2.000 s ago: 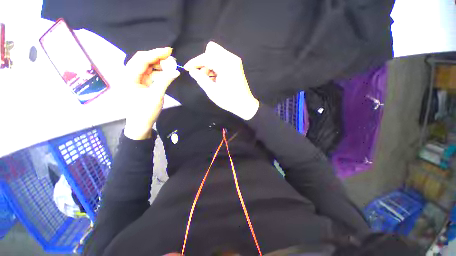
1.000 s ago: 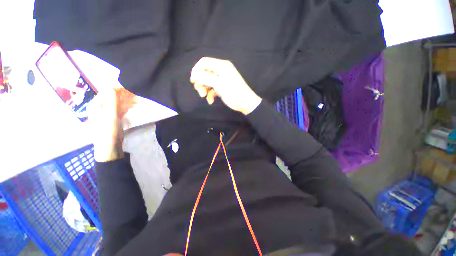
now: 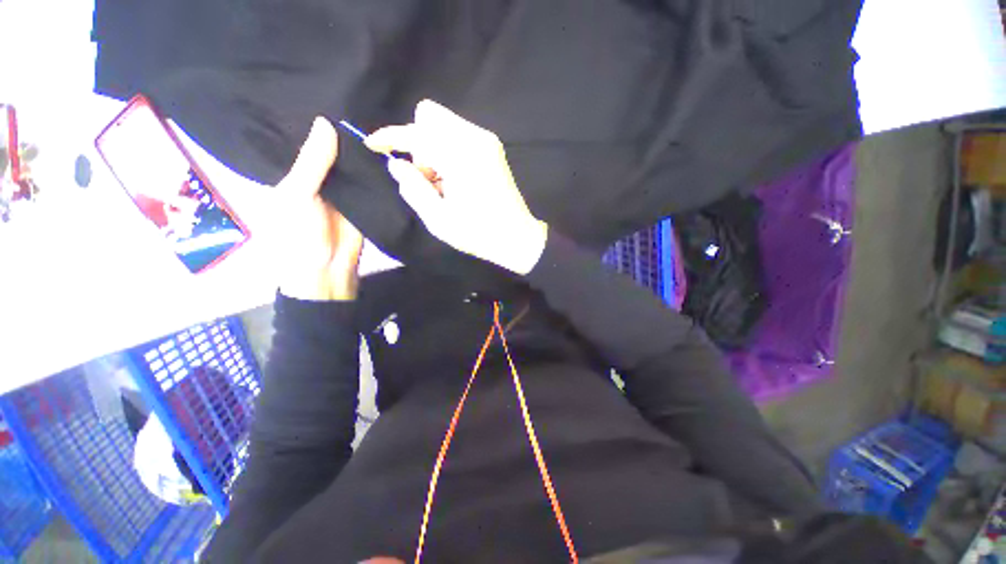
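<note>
A large black coat or blazer is spread over the white table. My right hand is above its near part and pinches a thin bright needle between thumb and forefinger. The needle points up and left, close to my left thumb. My left hand is at the coat's near left edge with the thumb raised on top of the cloth. Its fingers are partly hidden under or behind the cloth edge, which it seems to hold. No thread or button can be made out.
A red-edged smartphone lies left of the coat, beside a small grey disc and a red-handled item. Blue crates stand below the table at left. A purple cloth with black items is at right, near shelving.
My left hand has come back from beside the phone to the coat's edge. My right hand has shifted slightly left, and the needle now shows in its fingertips.
</note>
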